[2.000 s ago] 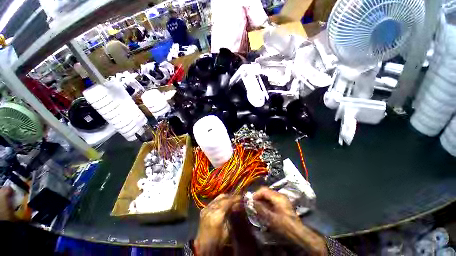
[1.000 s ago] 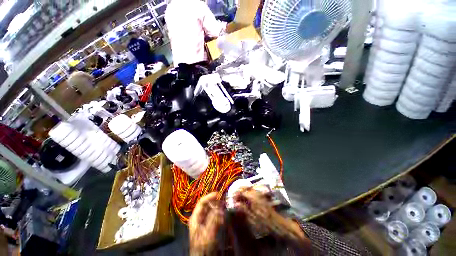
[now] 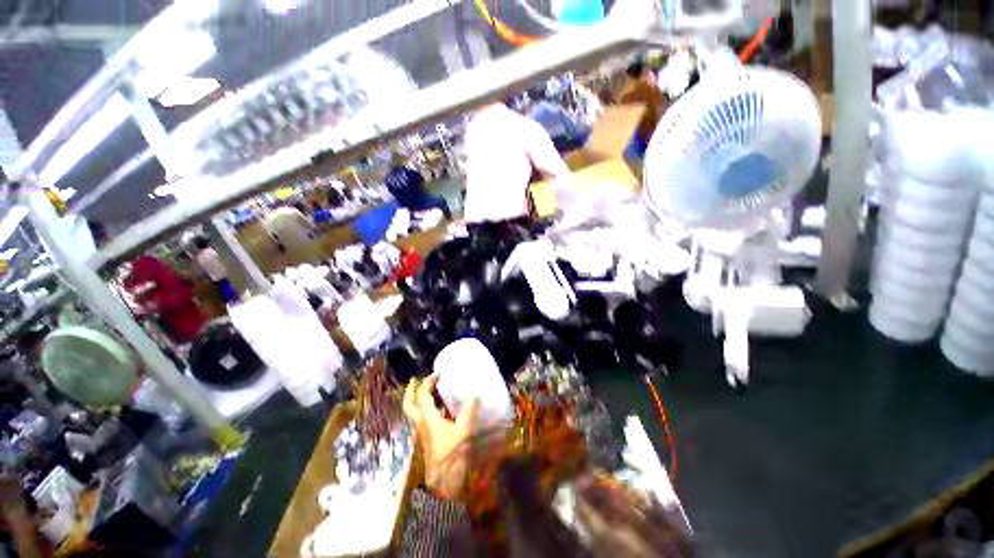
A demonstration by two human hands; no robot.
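Note:
A short stack of white round covers (image 3: pixel 474 374) stands behind the orange-red wire leads (image 3: pixel 531 416). My left hand (image 3: pixel 441 441) grips the stack's left side, thumb across its lower front and fingers at its edge. My right hand (image 3: pixel 594 518) is a brown blur at the bottom edge. A white part (image 3: pixel 565 508) shows beside it; whether the hand holds it is unclear. The blur hides much of the leads. Silvery metal-ended terminals (image 3: pixel 554 381) lie behind them. An open carton (image 3: pixel 308 480) of small white wired parts (image 3: pixel 360 480) is left of my left hand.
Glossy black cups (image 3: pixel 469 289) and white brackets (image 3: pixel 542 278) are heaped behind. A white desk fan (image 3: pixel 732 153) and a shelf post (image 3: pixel 845 164) stand right, with tall cover columns (image 3: pixel 921 251) beyond. A single orange lead (image 3: pixel 663 425) lies on the dark green bench (image 3: pixel 763 458).
The view has tilted up and shifted. My hands, together over the front of the leads before, are apart. My left hand has moved forward to the white cover stack.

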